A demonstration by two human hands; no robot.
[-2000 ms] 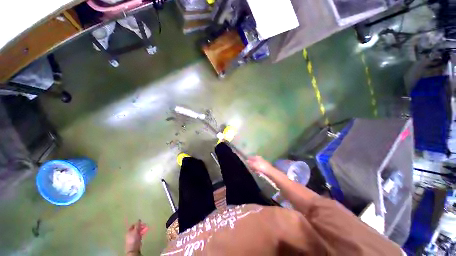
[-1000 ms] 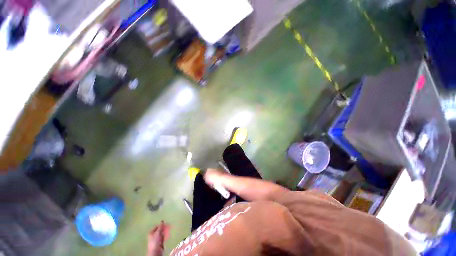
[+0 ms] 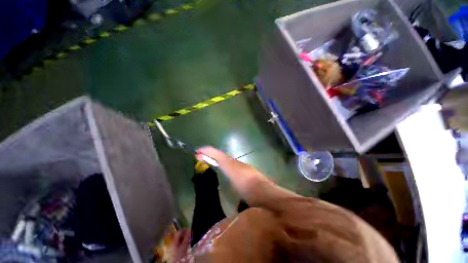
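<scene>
My right hand (image 3: pixel 206 154) is closed around the pale grip of a thin long-handled floor tool. The tool's narrow white head (image 3: pixel 162 130) lies near the yellow-black floor tape, just right of the left grey bin. Its dark pole runs from the head to my right hand, in front of my yellow-tipped shoe. My left hand (image 3: pixel 178 244) is low at the bottom edge beside my shirt, blurred and partly cut off; its fingers cannot be made out.
A grey fabric-sided bin (image 3: pixel 131 169) with dark and pale goods stands at left. Another grey bin (image 3: pixel 308 110) holding shiny clear bags stands at upper right. A round clear basket (image 3: pixel 316 166) is below it. A white tabletop (image 3: pixel 428 169) runs down the right. Yellow-black tape (image 3: pixel 205 104) crosses the green floor.
The view has turned right; the blue tub and wooden-drawer table have left it, and the grey bins are closer. The right hand still holds the tool, now reaching between the bins.
</scene>
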